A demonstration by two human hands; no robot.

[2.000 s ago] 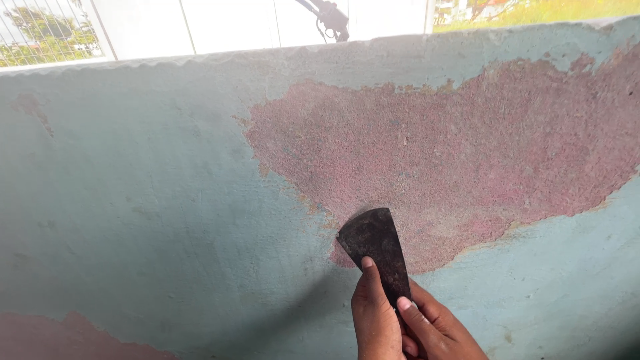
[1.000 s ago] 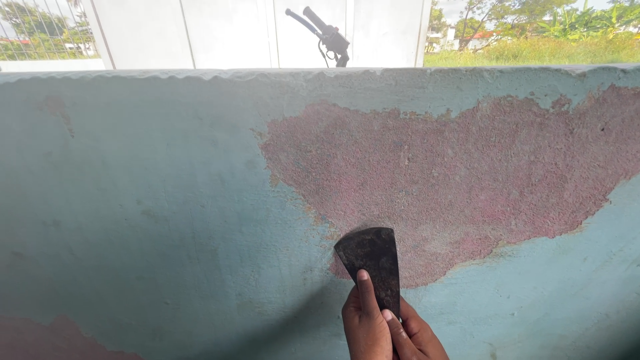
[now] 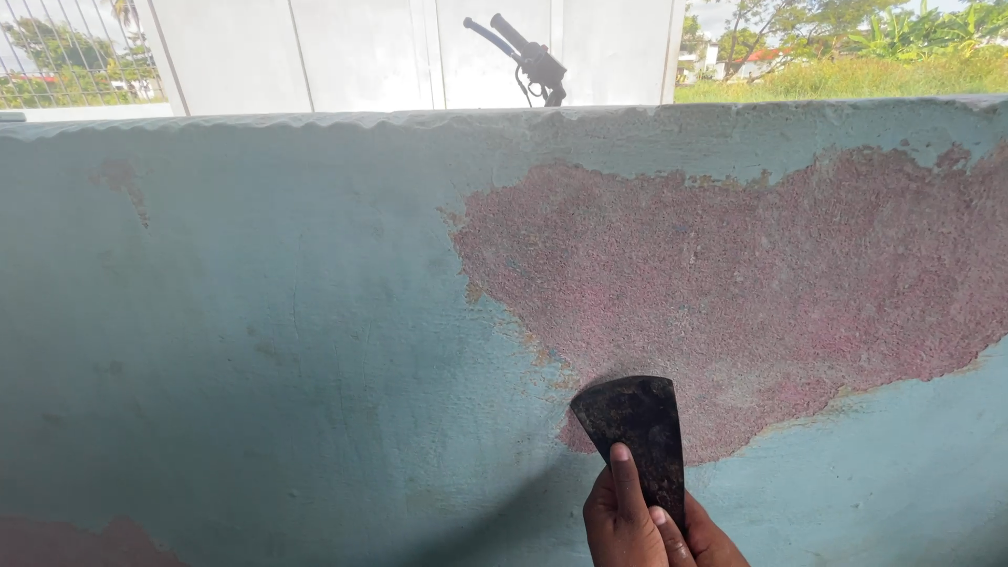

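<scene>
A dark, worn metal scraper blade (image 3: 638, 433) points up in front of the painted wall, its wide curved edge at the lower left part of a bare pinkish patch (image 3: 693, 299). My left hand (image 3: 626, 512) grips the blade's lower left side, thumb laid flat along its face. Behind and to the right, my right hand (image 3: 701, 535) holds the lower end, its fingers partly hidden by the blade and my left hand. Blue-green paint (image 3: 315, 315) surrounds the patch, with flaked, brownish edges. Whether the blade edge touches the wall cannot be told.
The low wall's top edge (image 3: 394, 118) runs across the view. Beyond it are a handlebar with a lever (image 3: 535, 59), white panels (image 3: 362, 55), a barred fence (image 3: 71, 47) at the left and grass (image 3: 850, 79) at the right. Another pinkish patch (image 3: 79, 543) shows at lower left.
The view has tilted up since the oldest frame, showing more beyond the wall. The blade stands more upright than two seconds ago, with both hands still on it.
</scene>
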